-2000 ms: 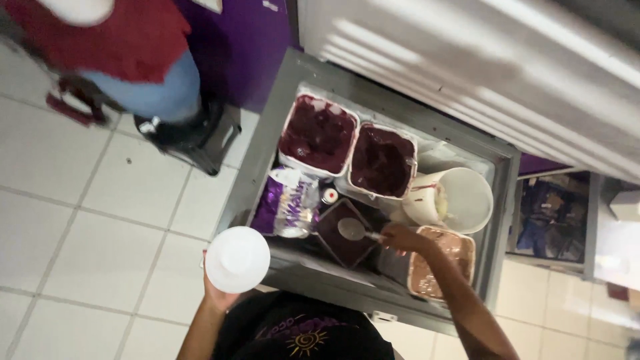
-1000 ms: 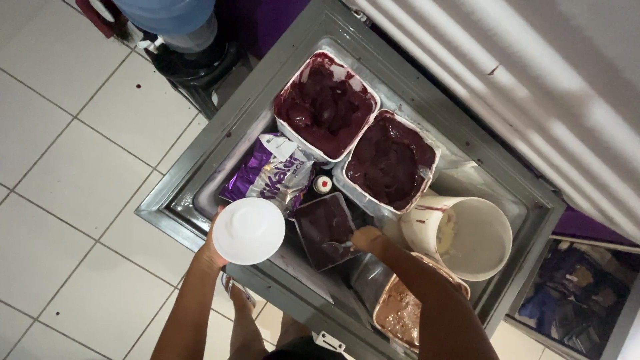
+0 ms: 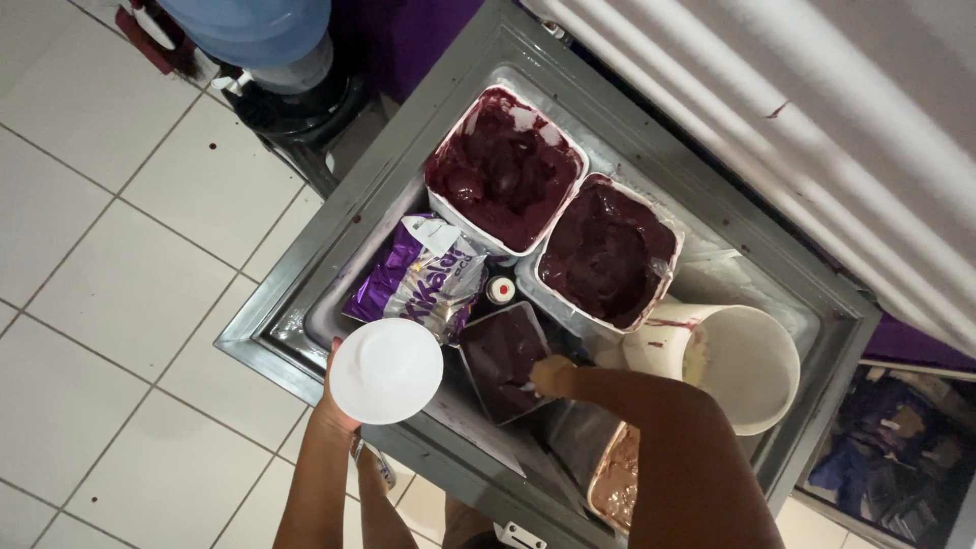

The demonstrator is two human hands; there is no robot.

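My left hand (image 3: 337,396) holds a white bowl (image 3: 386,370) over the near left rim of an open chest freezer. My right hand (image 3: 555,377) is closed at the near edge of a rectangular tub of dark purple mix (image 3: 503,354); the handle of a spoon or scoop is mostly hidden by the fingers, and its head is hardly visible against the mix. Two larger white tubs, one of dark red mix (image 3: 507,171) and one of dark purple mix (image 3: 606,255), stand beyond it. A tub of brown mix (image 3: 616,480) is partly under my right forearm.
A purple and silver bag (image 3: 419,282) and a bottle with a white cap (image 3: 501,290) lie left of the tubs. A white bucket (image 3: 751,370) is tipped on its side at right. The metal freezer rim (image 3: 366,191) surrounds them; a water dispenser (image 3: 290,84) stands beyond its left side.
My right hand has moved the spoon or scoop down into the dark purple mix; earlier its round head showed above that tub. The left hand still holds the bowl. The view has moved closer.
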